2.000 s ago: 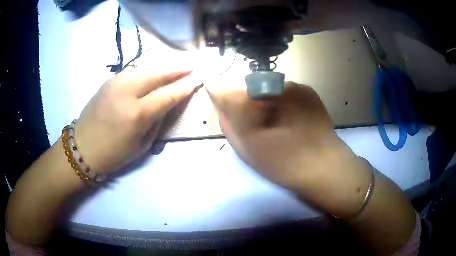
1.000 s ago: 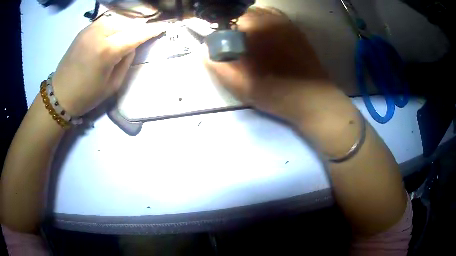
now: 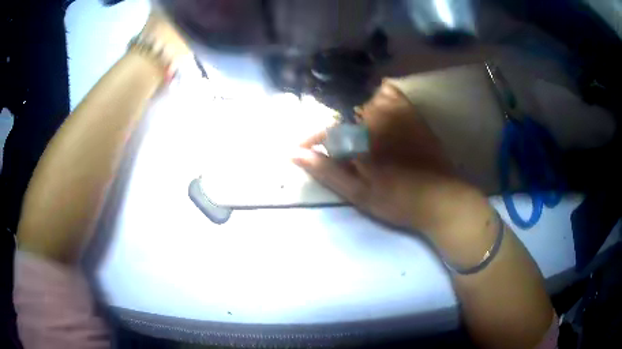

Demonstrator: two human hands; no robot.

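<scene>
The sewing machine head (image 3: pixel 327 68) is dark and blurred at the top centre, with a grey-green round knob (image 3: pixel 346 140) low on its front. The presser foot and needle are lost in bright glare. My right hand (image 3: pixel 389 163) lies on the pale machine bed (image 3: pixel 273 194), behind and beside the knob, its fingertips in the glare; whether it holds anything cannot be told. My left hand (image 3: pixel 160 44) is stretched to the far left behind the machine head, mostly cut off or hidden, with its fingers out of sight. No cloth can be made out clearly.
Scissors with blue loop handles (image 3: pixel 525 163) lie on the bed at the right. A pale rounded piece (image 3: pixel 210 201) is at the bed's left front corner. The white table (image 3: pixel 286 266) has a curved front edge with a grey ruler-like strip (image 3: pixel 273 337). Dark material is at the far left.
My left hand has moved from beside the needle area to the far upper left. My right hand stays near the knob, its fingers now more spread. The camera view has shifted.
</scene>
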